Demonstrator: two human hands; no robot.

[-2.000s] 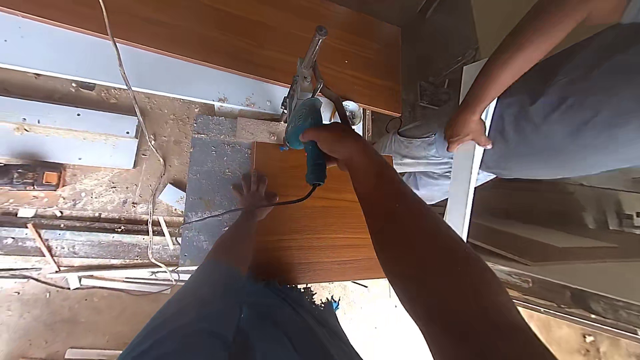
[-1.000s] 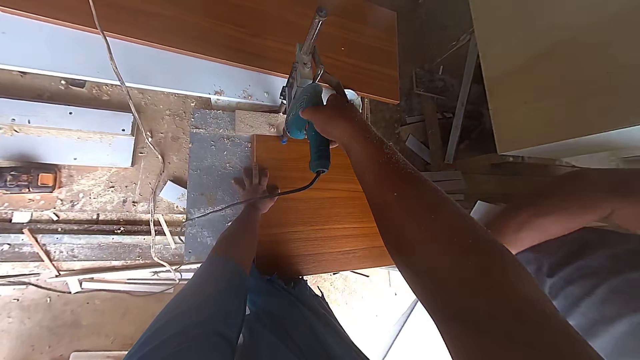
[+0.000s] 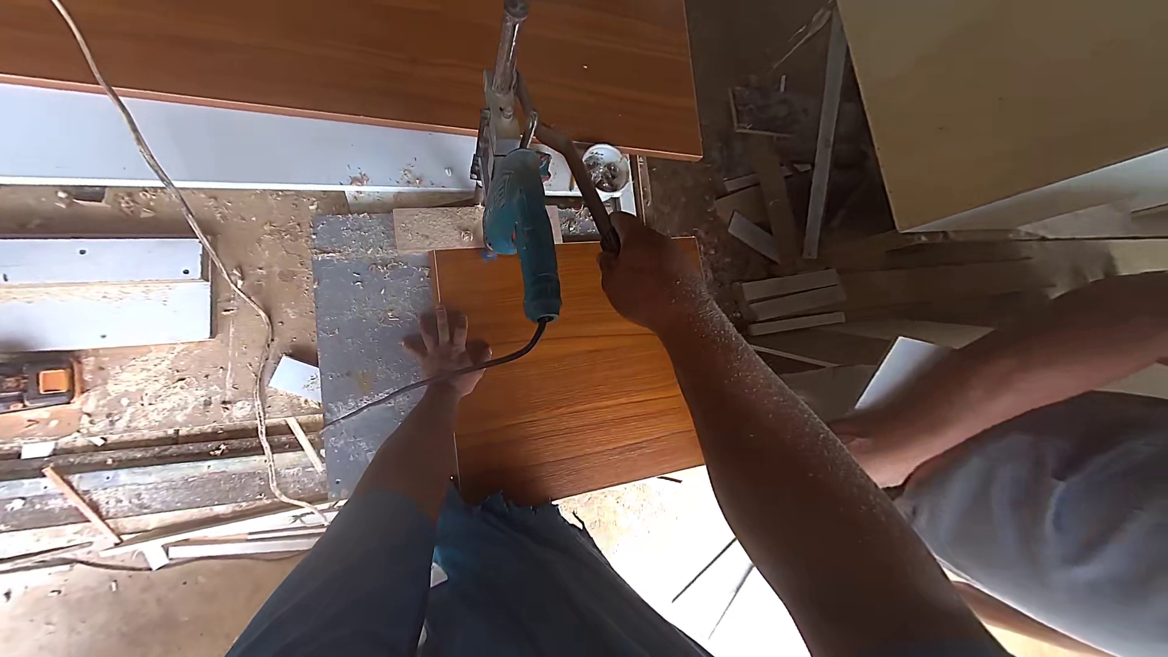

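My left hand lies with its fingers spread on the left edge of a wood-grain laminate panel, partly over a grey board beneath it. My right hand is closed around the end of a bent metal lever. The lever reaches toward a metal stand that carries a teal corded drill at the panel's far edge. The drill's black cord passes over my left hand. Any bit under the drill is hidden.
A larger wood-grain panel and a white strip lie beyond. A white cup with small parts stands near the drill. A person's arm is at the right, near a cream panel. A pale cable crosses the left side.
My right hand has left the teal drill's handle and moved right onto the lever. The other person's hand, on a white board two seconds ago, is lower now. My left hand stays on the panel.
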